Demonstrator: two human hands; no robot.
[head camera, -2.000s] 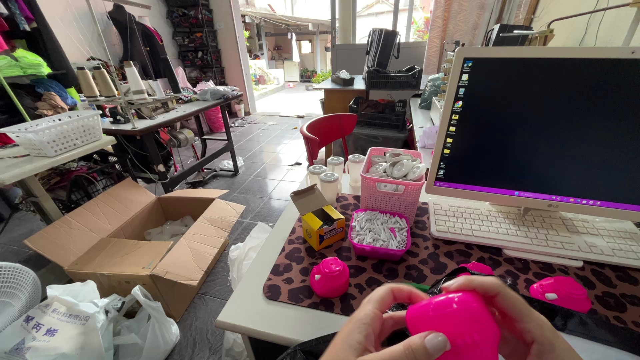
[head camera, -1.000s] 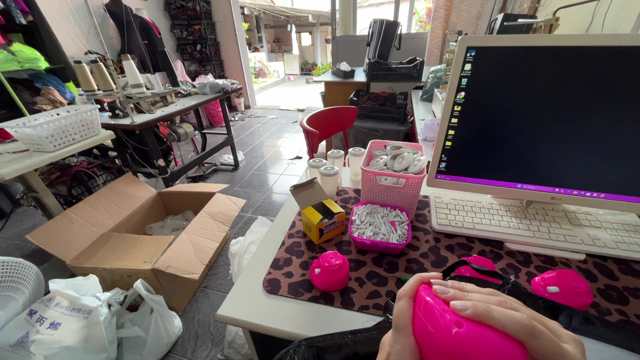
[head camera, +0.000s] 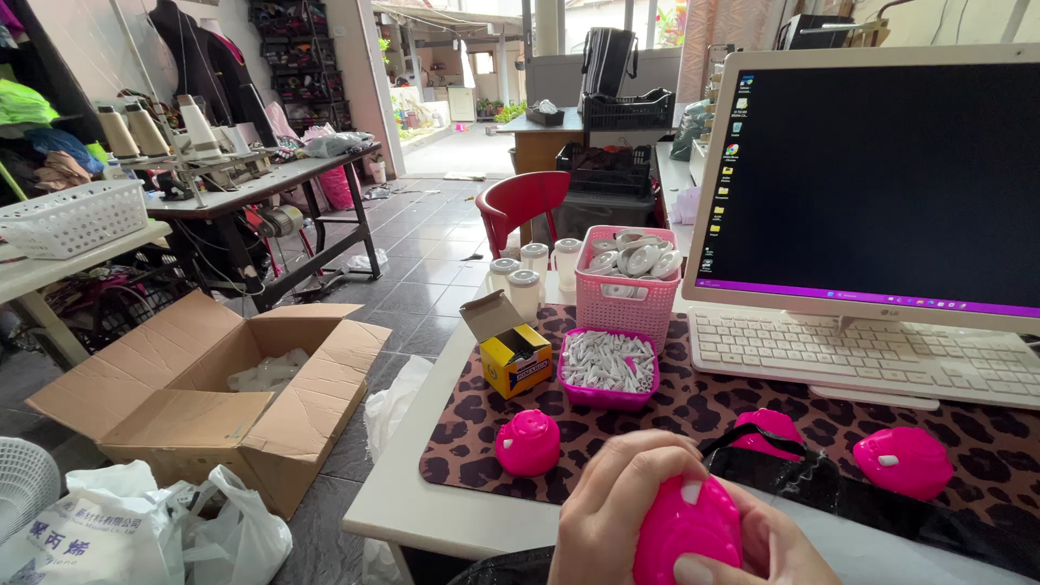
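Note:
Between my left hand (head camera: 621, 504) and my right hand (head camera: 760, 536) is a bright pink rounded plastic piece (head camera: 691, 532) with a small white tab near its top. The left fingers wrap over its upper side; the right thumb presses on its lower front. A similar pink piece (head camera: 528, 443) with a white tab sits on the leopard-print mat (head camera: 463, 439). Another pink piece (head camera: 765, 433) lies partly behind a black strap, and one more (head camera: 903, 463) is at the right. A magenta tray (head camera: 609, 398) of small white plastic parts stands beyond my hands.
Behind the tray stands a pink basket (head camera: 624, 313) of white round parts, beside a small yellow box (head camera: 516, 366) and several lidded containers (head camera: 524, 292). A keyboard (head camera: 861, 349) and monitor (head camera: 869, 187) occupy the right. An open cardboard box (head camera: 195, 422) is on the floor, left.
My hands have shifted around the pink piece. One second ago the right hand covered its top; now its front and white tab show between the hands.

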